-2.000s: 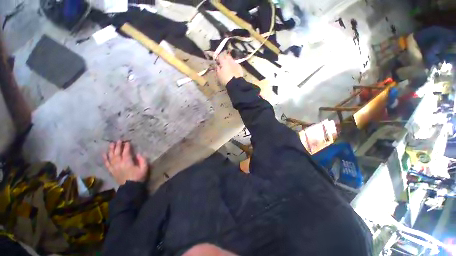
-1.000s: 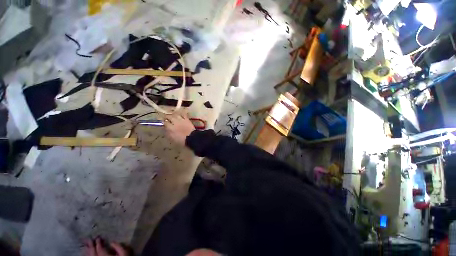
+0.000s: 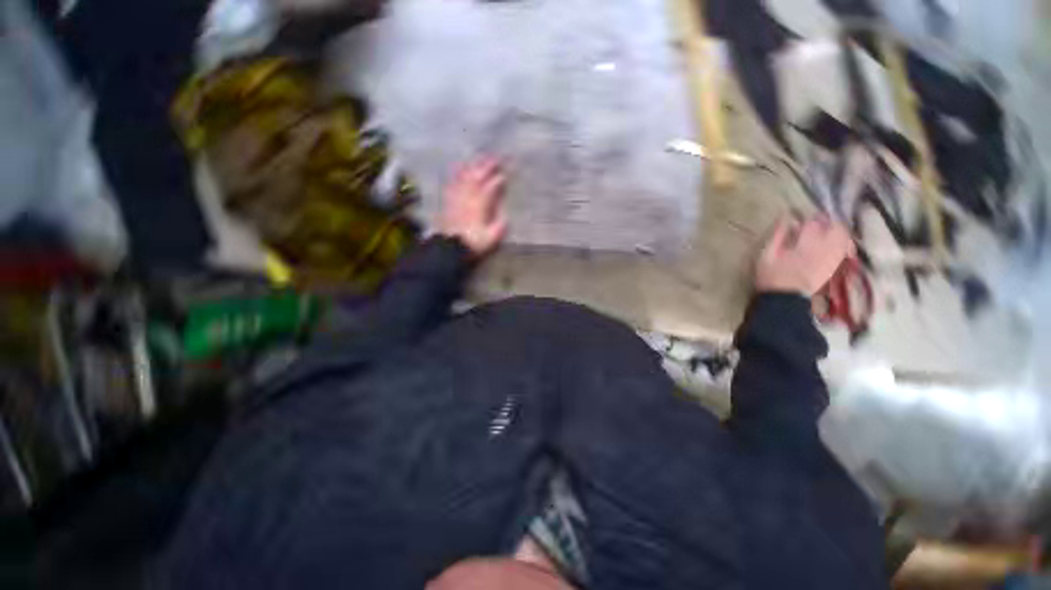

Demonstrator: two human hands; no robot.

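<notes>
The pale, stained table cloth (image 3: pixel 576 127) lies in front of me. My left hand (image 3: pixel 475 207) rests at its left front edge, fingers apart, holding nothing that shows. The gold and brown pieces (image 3: pixel 305 173) lie crumpled left of it. My right hand (image 3: pixel 803 254) is at the right of the table, beside red-handled shears (image 3: pixel 847 297). The view is blurred, and I cannot tell if its fingers hold anything.
A yellow-brown wooden stick (image 3: pixel 701 98) lies right of the cloth, and another stick (image 3: pixel 919 150) lies among black scraps (image 3: pixel 962 127). Black fabric (image 3: pixel 150 127) hangs at the left. A green bag (image 3: pixel 244 325) is below the table at left.
The view has swung left, bringing the gold and brown pieces back in and moving the scraps to the right side. The pale looped strip near my right hand no longer shows clearly.
</notes>
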